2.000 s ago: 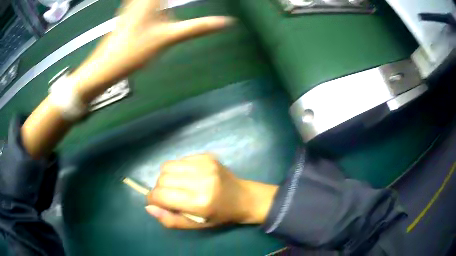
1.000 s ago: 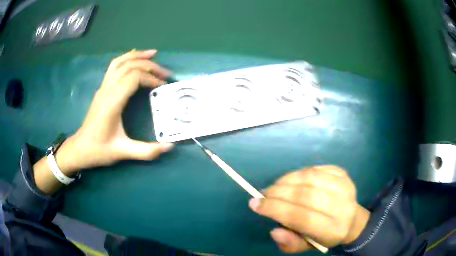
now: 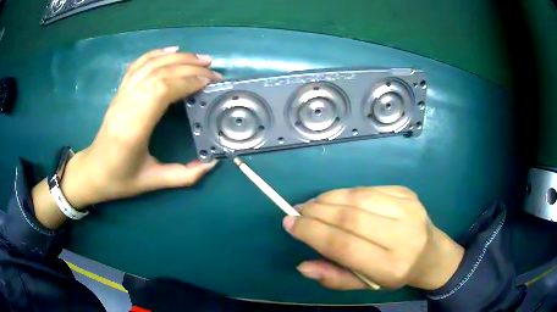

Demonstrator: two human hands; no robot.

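Note:
A grey three-ring metal plate [image 3: 279,125] lies on the glossy blue-green mat [image 3: 244,244], long side across the view. Its three silver ring recesses face up, with small dark holes at the ends. My left hand [image 3: 140,131] holds the plate's left end between fingers at the far corner and thumb at the near corner. My right hand [image 3: 372,237] holds a fine brush [image 3: 265,187] with a pale wooden stick. The brush tip is at the plate's near edge, below the left ring.
Part of another ringed plate [image 3: 76,7] lies on the green belt [image 3: 244,15] at the top left. A small black round object [image 3: 7,94] is at the left edge. A silver metal bracket [image 3: 542,194] is at the right edge. A watch band [image 3: 63,198] is on my left wrist.
The plate's white glare is gone and its rings show clearly. The plate sits slightly further right in view. The brush tip has moved slightly up and left, now over the plate's near edge.

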